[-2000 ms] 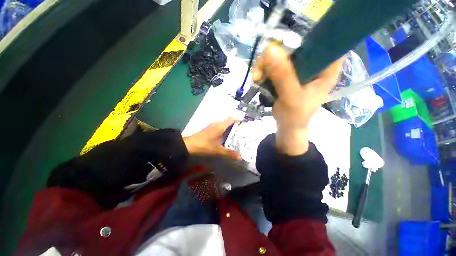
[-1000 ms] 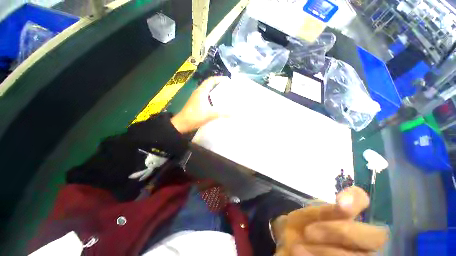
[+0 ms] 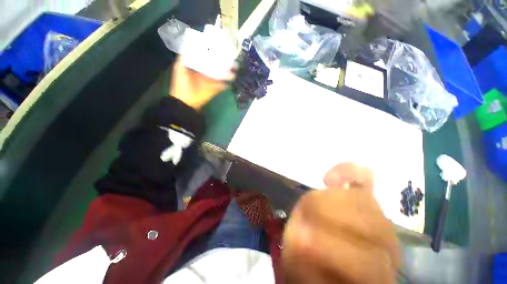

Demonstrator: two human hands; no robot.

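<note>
My left hand (image 3: 195,83) is stretched out toward the conveyor and holds a white adapter housing (image 3: 208,51) from below. The housing has a prong-like part on top and a small dark spot on its face. Another white unit (image 3: 173,34) shows just left of it on the belt. My right hand (image 3: 344,227) is large and blurred over the near edge of the white work board (image 3: 328,127); its finger shape is unclear and I cannot tell if it holds anything.
A heap of black parts (image 3: 253,77) lies at the board's left corner, a smaller black cluster (image 3: 411,198) at its right. A mallet (image 3: 449,172) lies beyond. Clear bags (image 3: 419,89) and a black frame (image 3: 365,79) are behind. The conveyor belt (image 3: 72,116) is at left.
My left hand has moved from the board up toward the belt with the white housing. My right hand has moved left over the board's near edge. The screwdriver seen earlier is out of view.
</note>
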